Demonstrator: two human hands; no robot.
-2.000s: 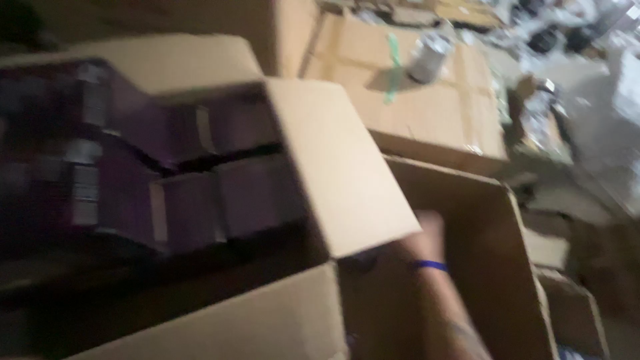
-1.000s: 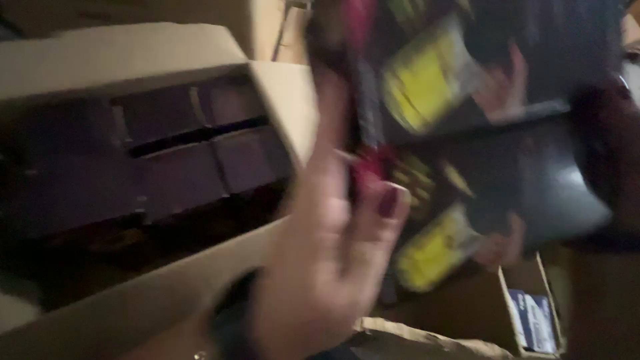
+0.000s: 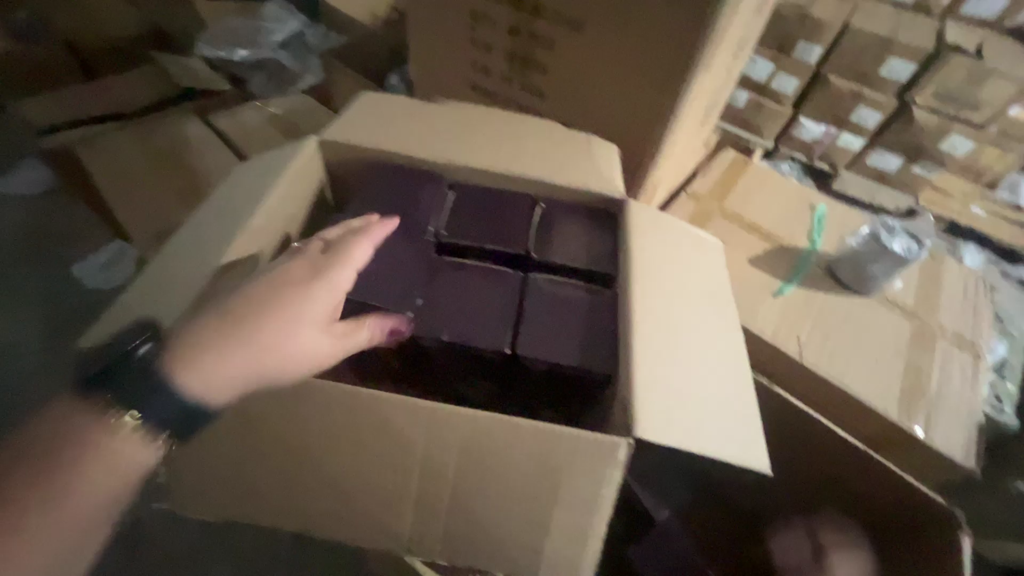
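An open cardboard carton [image 3: 480, 464] holds several dark purple boxes [image 3: 472, 304], set in rows with a dark gap along the near side. Over its left part, my left hand [image 3: 280, 312] has thumb and fingers spread, close to a dark box at the left end; whether it touches that box is unclear. A dark watch is on that wrist. My right hand [image 3: 824, 544] is a blur low in a second open carton [image 3: 864, 464] at the lower right, near dark items. Its fingers and anything in them cannot be made out.
A closed carton [image 3: 848, 344] at the right bears a roll-shaped, plastic-wrapped thing [image 3: 880, 252] and a green strip [image 3: 804, 252]. Behind the open carton stands a tall carton [image 3: 552, 64]. Stacked cartons [image 3: 848, 104] fill the back right; flattened cardboard [image 3: 160, 168] and clear plastic [image 3: 264, 44] lie left.
The dark packages with yellow marks, held up one second ago, are out of view. My left hand has moved from them to above the carton of purple boxes. The view has shifted strongly.
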